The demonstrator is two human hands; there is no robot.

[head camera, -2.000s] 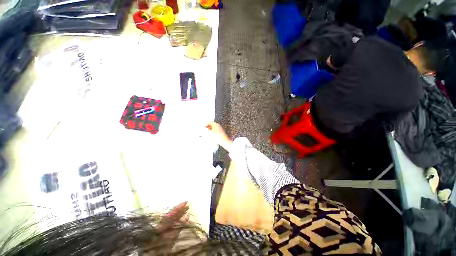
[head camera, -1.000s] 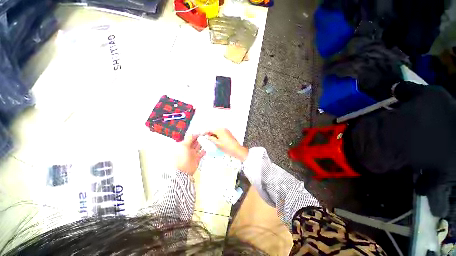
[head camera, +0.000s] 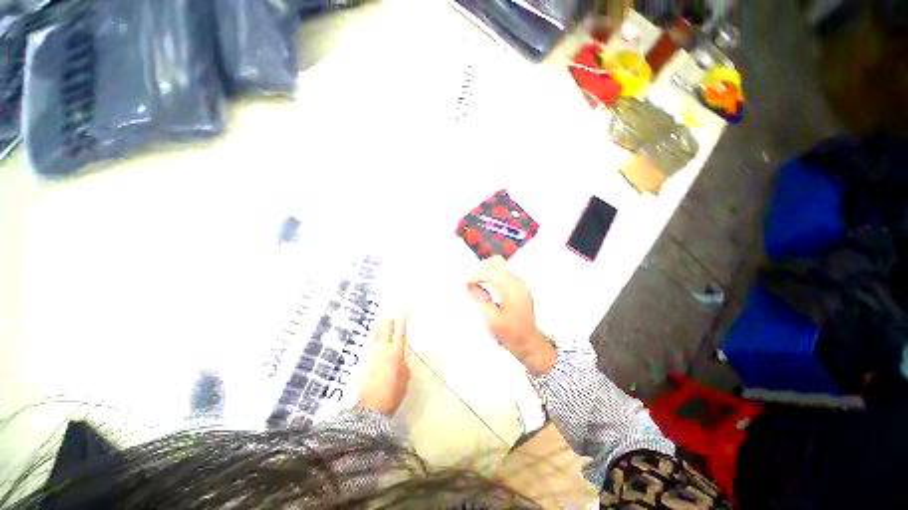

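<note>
My left hand [head camera: 386, 367] lies with its fingers together at the right edge of a pile of clear bags with dark lettering [head camera: 329, 349]; I cannot tell if it grips one. My right hand [head camera: 506, 311] is over the table just below the red-and-black checked pouch [head camera: 488, 237]. Its fingers are curled, with something small and pale at the fingertips that is too washed out to tell. A pen-like item lies on the pouch. A black phone [head camera: 592, 229] lies to the right of the pouch.
Bagged dark garments [head camera: 124, 90] lie at the far left of the cream table. Red and yellow items [head camera: 629, 74] and a crumpled clear film bundle [head camera: 652, 134] are at the far right corner. Beyond the table's right edge are blue bins [head camera: 782, 339] and a red stool [head camera: 702, 423].
The view has swung left, showing more of the bag pile and bagged garments. My hands, together a second ago, are now apart, with the left at the bags.
</note>
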